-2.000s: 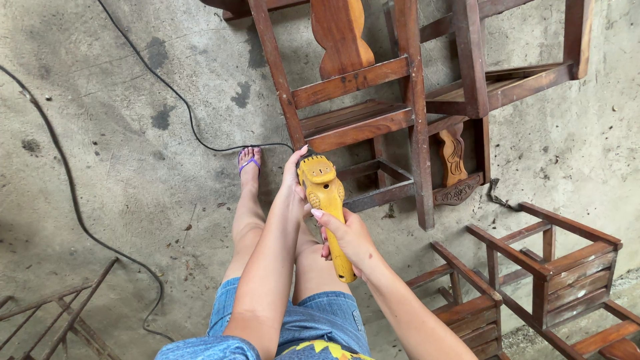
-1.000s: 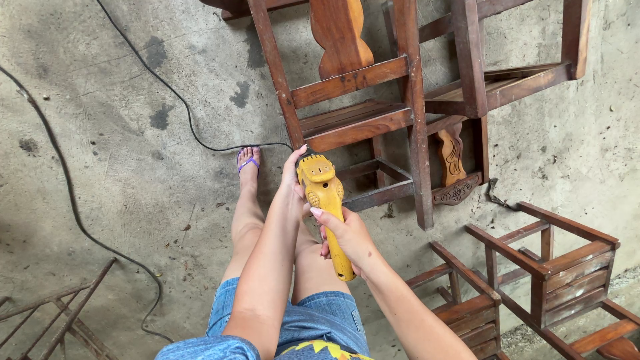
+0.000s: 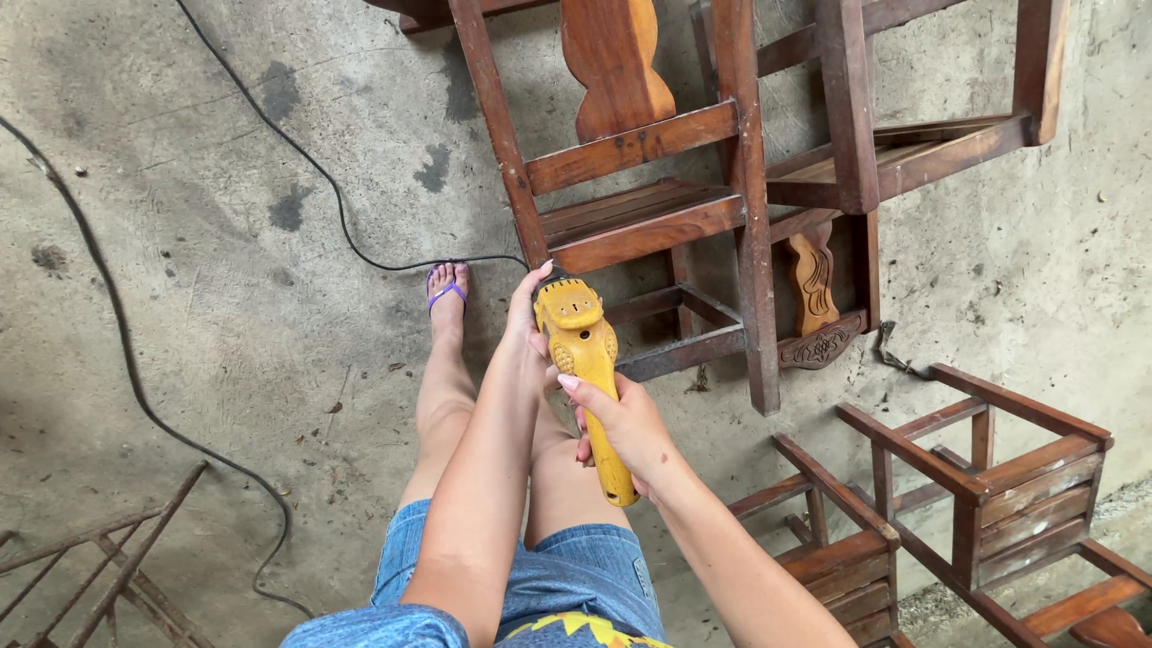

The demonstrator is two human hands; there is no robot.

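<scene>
A yellow corded power tool [image 3: 589, 360], its exact kind not settled by this view, is held in front of my legs. My left hand [image 3: 529, 315] grips its upper end from the left side, partly hidden behind the housing. Around the tool's long yellow handle is my right hand [image 3: 621, 427], the thumb lying across the top and the fingers underneath. A black power cord [image 3: 387, 266] leads left from the top of the tool, passing my foot in a purple flip-flop. Just beyond the tool stands a wooden chair [image 3: 643, 238] with a carved backrest.
More wooden chairs [image 3: 945, 162] lie or stand at the upper right, and others [image 3: 1035, 504] at the lower right. A rusty metal frame [image 3: 117, 576] is at the lower left. A thicker black cable [image 3: 126, 342] curves over the stained concrete floor [image 3: 225, 360] on the left.
</scene>
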